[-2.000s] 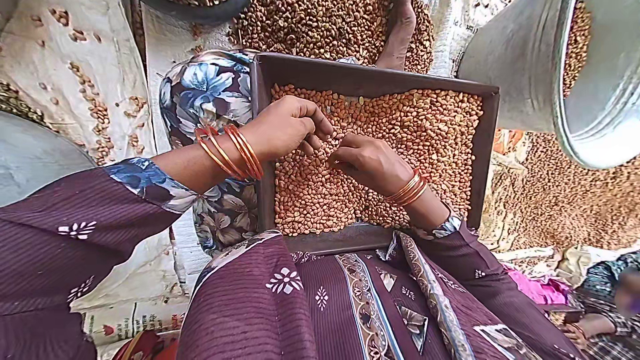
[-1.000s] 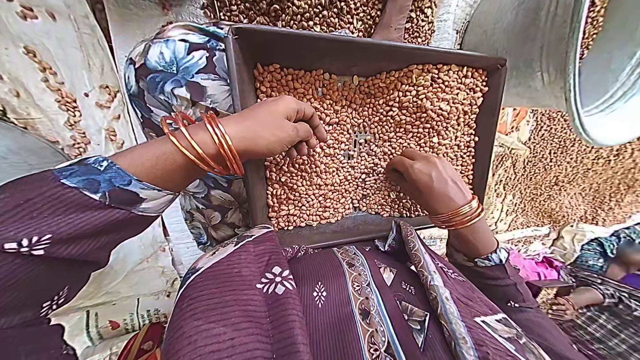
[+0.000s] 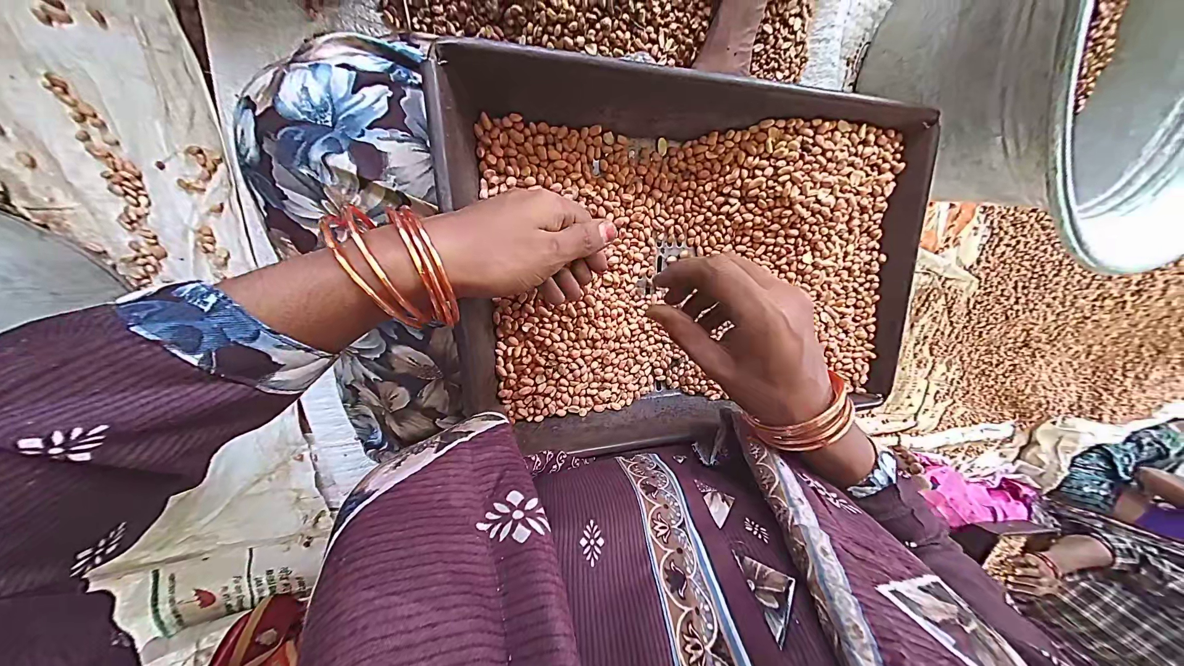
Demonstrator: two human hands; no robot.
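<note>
A dark rectangular tray [image 3: 680, 92] with a perforated bottom lies across the lap, holding a layer of shelled peanuts [image 3: 777, 185]. Over its left half is my left hand [image 3: 527, 245], palm down, thumb against curled fingers; whether a nut is pinched there cannot be made out. My right hand [image 3: 754, 333] hovers over the middle and right of the peanuts, thumb and fingers apart, with nothing seen between them. Between the hands, a patch of the tray's slotted bottom shows. Both wrists wear orange bangles.
A large metal vessel [image 3: 980, 102] stands at the upper right. Nuts are heaped beyond the tray and on the right [image 3: 1082, 314]; more lie scattered on sacking [image 3: 55, 157] at the left. A bare foot or leg [image 3: 733, 37] is behind the tray. Another person's hand [image 3: 1036, 573] is at lower right.
Two seconds ago my hands were close together over the middle of the tray; they moved apart by one second ago. My right hand has since come back toward the middle, its fingers now spread.
</note>
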